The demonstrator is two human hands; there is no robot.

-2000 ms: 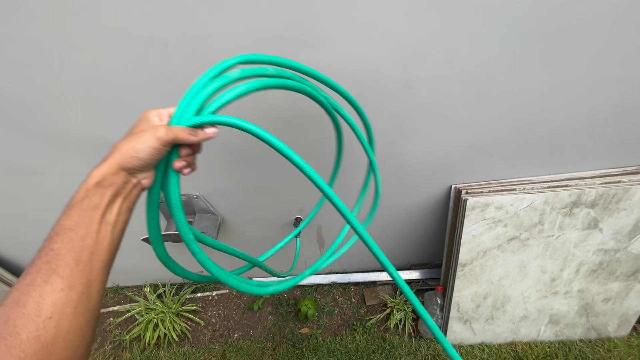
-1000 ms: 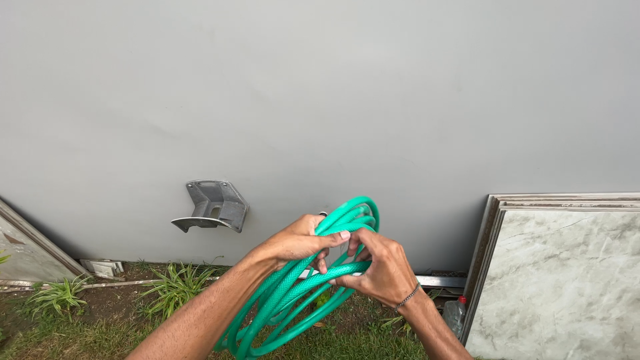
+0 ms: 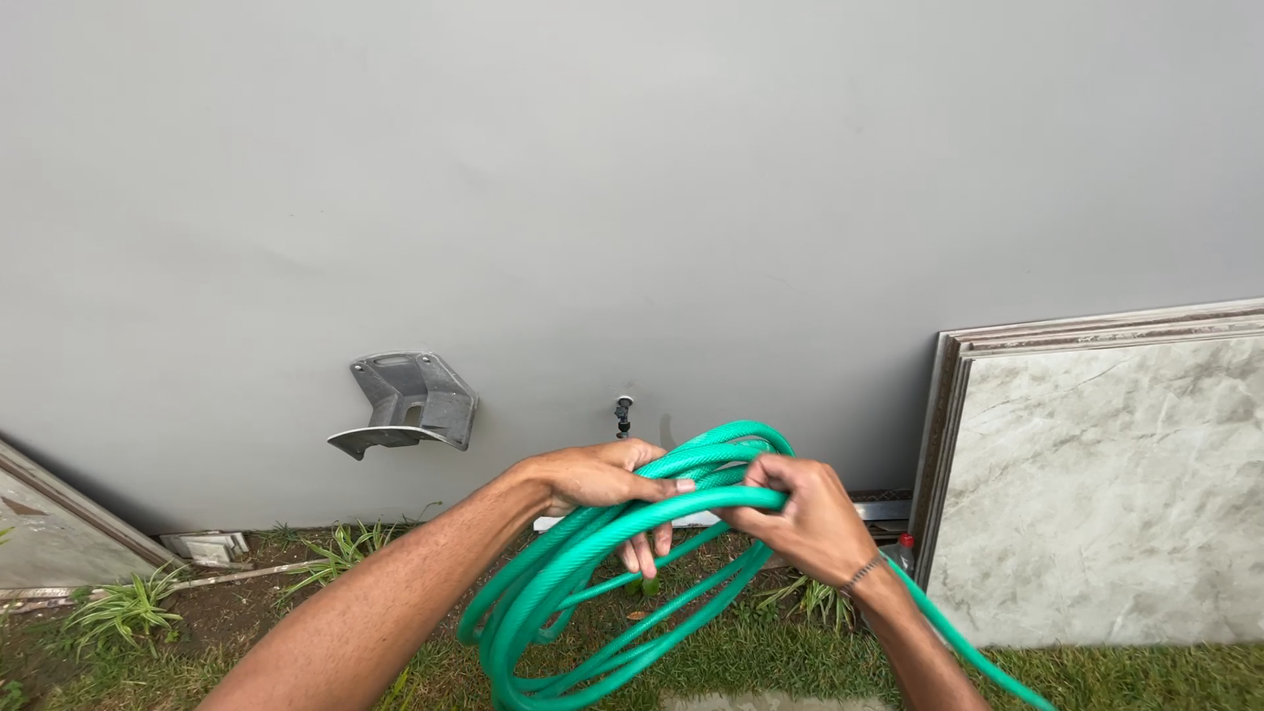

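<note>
A green garden hose (image 3: 533, 592) hangs in several loops between my hands, low in the middle of the head view. My left hand (image 3: 607, 484) grips the bundle of loops near its top, thumb over it and fingertips showing beneath. With thumb and fingers my right hand (image 3: 795, 504) pinches one hose strand at the right of the coil. From behind my right wrist a single length of hose runs down to the lower right. Behind the coil a small dark tap (image 3: 623, 417) comes out of the grey wall. Left of it a grey hose holder (image 3: 410, 403) is fixed to the wall.
Marble-patterned slabs (image 3: 1116, 494) lean against the wall at the right, with a red-capped bottle (image 3: 904, 553) beside them. Another slab (image 3: 59, 533) leans at the far left. Spiky green plants (image 3: 128, 610) and grass (image 3: 790, 652) line the ground along the wall.
Two seconds ago only my left hand was seen, holding the coil up higher against the wall. The coil is now lower, and my right hand has come onto the hose.
</note>
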